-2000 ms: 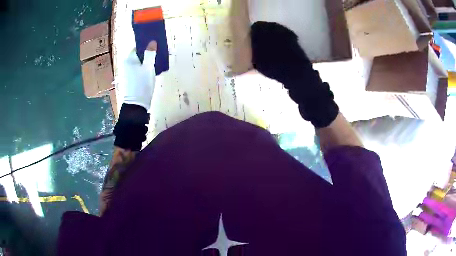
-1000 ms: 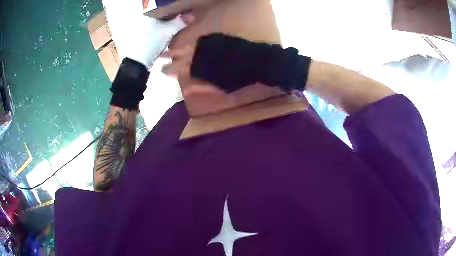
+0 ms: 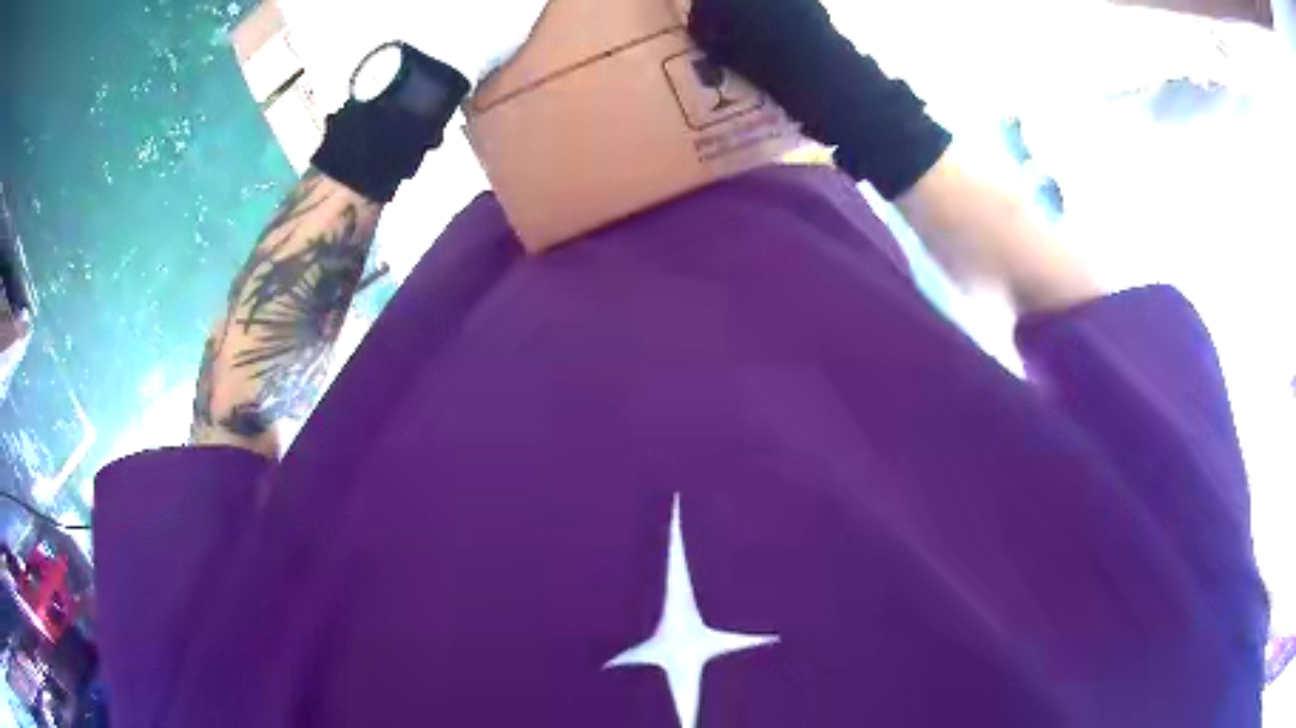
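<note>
A brown cardboard carton (image 3: 625, 142) rests against the front of my purple garment, with its near side showing a black wine-glass mark. Its upper part is cut off by the top edge. My left hand (image 3: 381, 71) shows only as some white glove at the black wrist band; its fingers are lost in glare or past the top edge. My right hand (image 3: 746, 36), in a black knit cover, is at the carton's upper right; its fingers are not visible. I cannot see the grip of either hand. No tape gun can be made out.
A white worktable (image 3: 1137, 185), washed out by glare, extends to the right. Brown cartons (image 3: 267, 50) stand at its left edge. The green floor (image 3: 128, 171) is at the left, with blurred red things (image 3: 43, 590) low down. Part of a brown carton (image 3: 1222, 9) shows at top right.
The carton's near flap no longer sticks out towards me; its marked side now shows. My right hand has moved up and right from across the carton. The blue corner near my left hand has left view.
</note>
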